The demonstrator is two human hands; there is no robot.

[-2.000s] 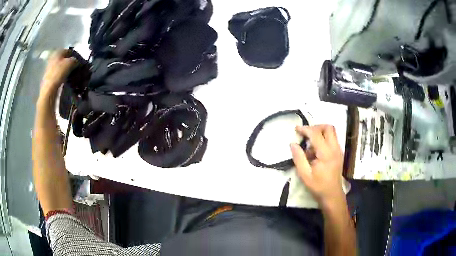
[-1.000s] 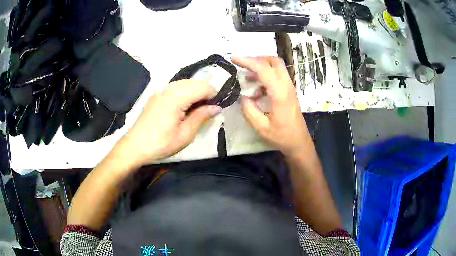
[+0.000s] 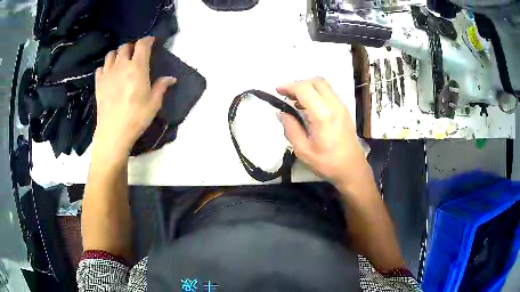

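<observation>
My right hand (image 3: 322, 128) holds a black zipper band (image 3: 236, 137) at its right side. The band is a ring with an open centre, over the white tabletop near its front edge. My left hand (image 3: 128, 91) lies on a flat black rounded panel (image 3: 185, 85) at the right side of the pile of black work pieces (image 3: 65, 68). Its thumb is spread from the fingers; whether the fingers grip the panel I cannot tell.
The machine arm with its shiny dark cover plate (image 3: 353, 28) is at the upper right. Small metal tools (image 3: 390, 82) lie on the stained base. A black pouch (image 3: 231, 3) is cut off by the top edge. A blue crate (image 3: 456, 234) stands at the lower right.
My left hand has let go of the band and moved left onto the panel by the pile. The band has opened into a wider ring, still in my right hand.
</observation>
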